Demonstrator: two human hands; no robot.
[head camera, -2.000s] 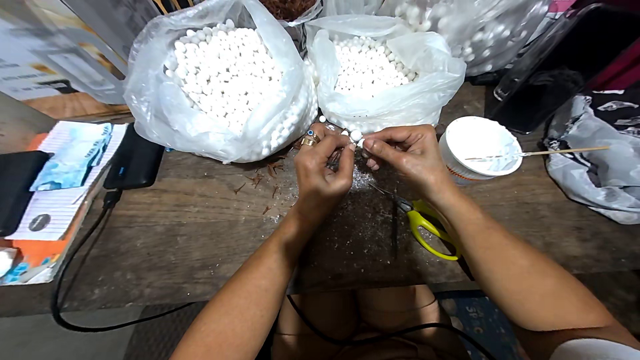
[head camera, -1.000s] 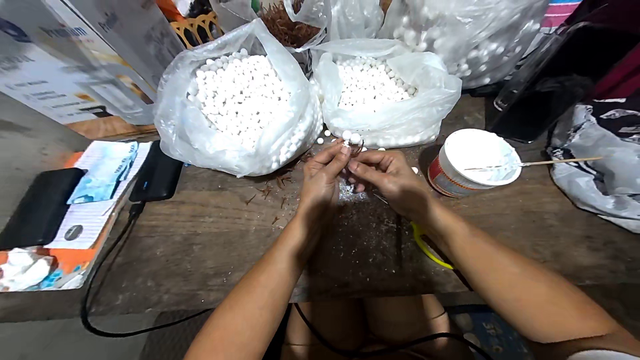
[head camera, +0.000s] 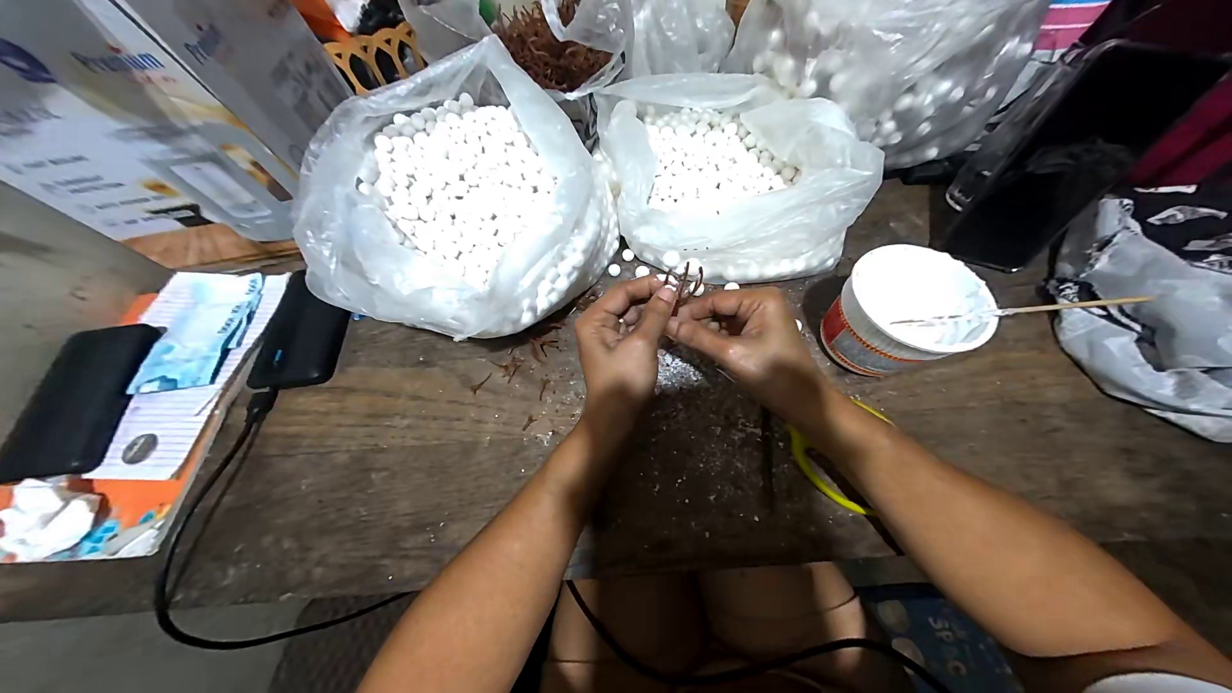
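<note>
My left hand (head camera: 626, 332) pinches a small brown branched twig-like piece (head camera: 685, 281) between thumb and forefinger. Close beside it, my right hand (head camera: 746, 332) has its fingertips near the base of the piece; what they grip is too small to tell. White balls (head camera: 671, 259) lie just behind the fingers. Two plastic bags of white balls, a larger left one (head camera: 462, 183) and a right one (head camera: 717, 164), stand beyond the hands. A tub of white paste (head camera: 914, 303) with a wooden stick (head camera: 1078, 306) across it is at the right. Yellow-handled scissors (head camera: 818, 472) lie partly under my right forearm.
Brown pieces (head camera: 553, 43) fill a bag at the back. At the left are a black power bank (head camera: 300, 332) with a cable, a black case (head camera: 72, 399), banknotes (head camera: 197, 332) and a printed box (head camera: 144, 125). A crumpled plastic bag (head camera: 1155, 337) lies far right.
The brown branched piece now shows upright at my fingertips. My right forearm covers more of the scissors than two seconds ago. The view has shifted somewhat.
</note>
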